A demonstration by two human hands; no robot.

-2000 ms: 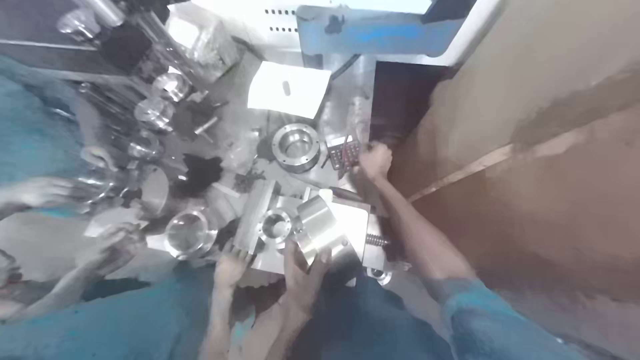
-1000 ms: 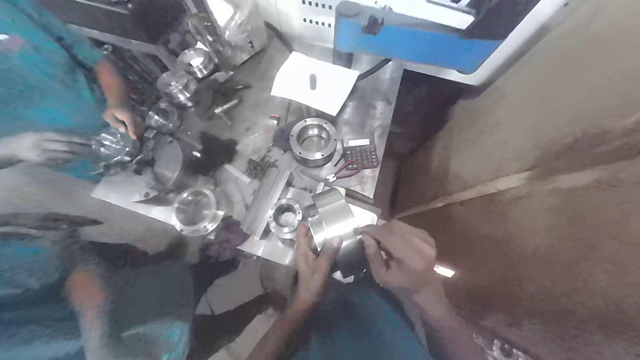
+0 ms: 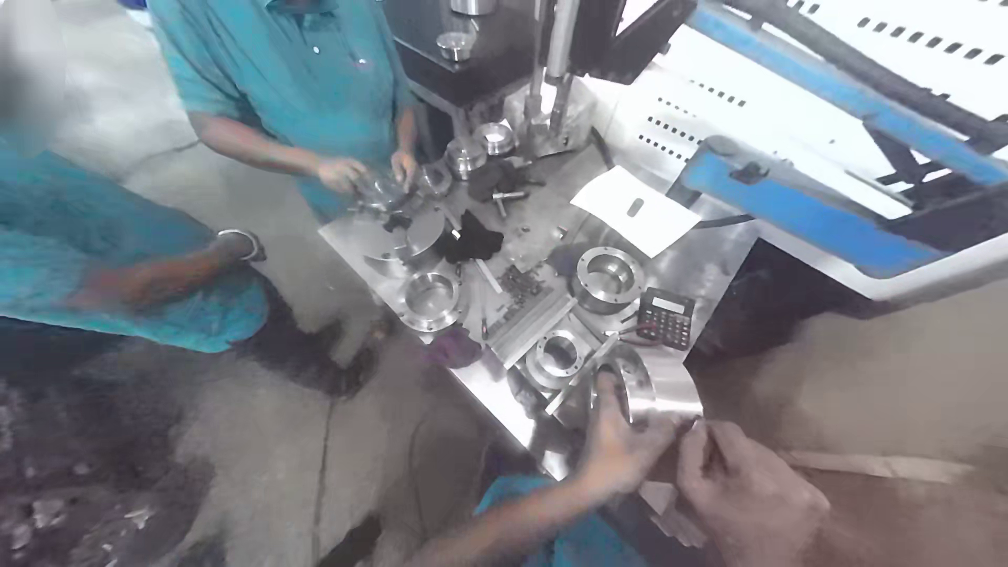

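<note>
A shiny metal cylinder with a bore (image 3: 669, 386) lies on its side at the near corner of the metal table. My left hand (image 3: 618, 445) grips its left end, the thumb at the bore. At the cylinder's near right edge is my right hand (image 3: 744, 480), its fingers bent together; whether something small is between them cannot be told. Left of the cylinder sits a flanged metal ring (image 3: 556, 356) beside a grooved metal bar (image 3: 531, 327). Farther back stand a larger flanged ring (image 3: 608, 277) and a black calculator (image 3: 666, 318), with red-handled pliers partly over it.
A co-worker's hands (image 3: 370, 175) hold a metal part at the table's far left; another person stands at the left. A flanged ring (image 3: 430, 301), a dark cloth (image 3: 470, 238) and a paper sheet (image 3: 635, 209) lie on the table (image 3: 496, 391). A blue-edged machine frame (image 3: 811, 213) borders the right.
My right hand has moved from beside the calculator to the cylinder's near edge. An extra hand near the grooved bar two seconds ago is gone from there. The view has swung left.
</note>
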